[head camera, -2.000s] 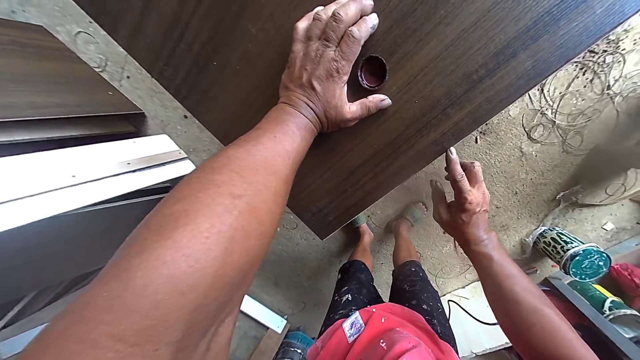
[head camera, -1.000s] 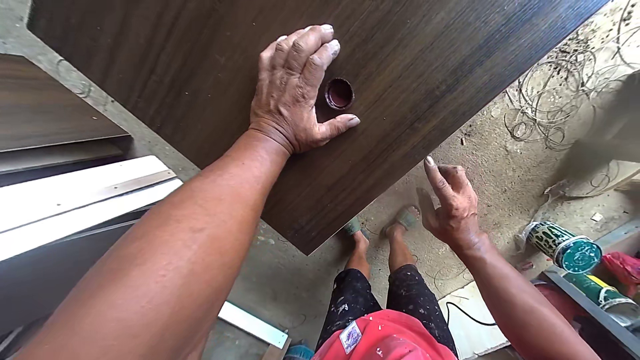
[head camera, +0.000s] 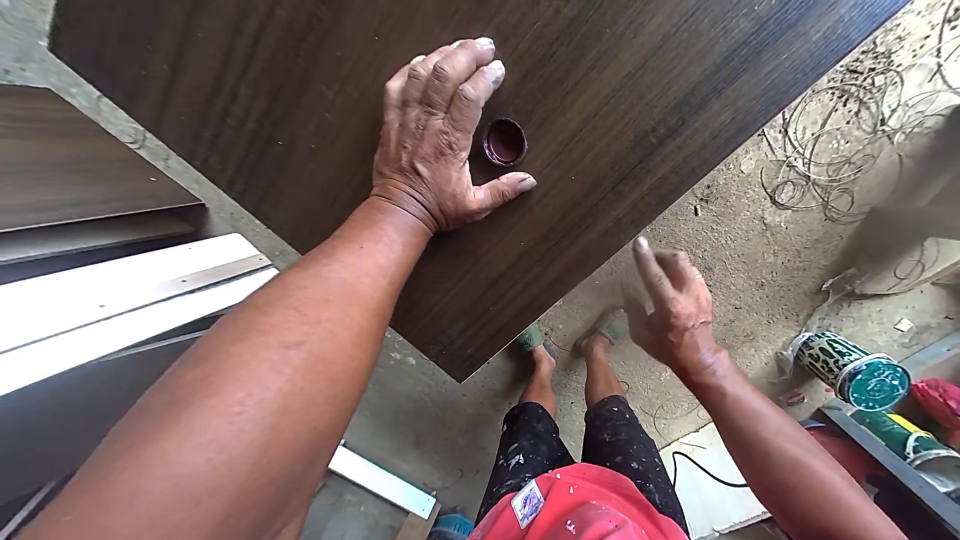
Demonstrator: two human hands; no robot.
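A dark brown wood-grain board [head camera: 600, 97] spans the upper middle of the head view, one corner pointing down towards my feet. My left hand [head camera: 435, 135] rests on its top, fingers together and thumb spread out. Between thumb and forefinger sits a small round cap [head camera: 505, 142] with dark reddish-brown stuff inside. At the board's right edge is my right hand [head camera: 671, 300], its index finger extended to the edge and the others partly curled. That hand is somewhat blurred; nothing can be made out in it.
More brown boards [head camera: 82, 157] and white strips [head camera: 135, 292] lie at the left. Tangled wire [head camera: 832, 157] is on the dusty floor at the right, above a green-lidded paint bucket [head camera: 874, 382]. A white strip [head camera: 382, 480] and a black cable [head camera: 709, 474] lie lower down.
The board has shifted a little left and down in view. My right index finger is farther down along its edge than two seconds ago. The left hand stays beside the cap.
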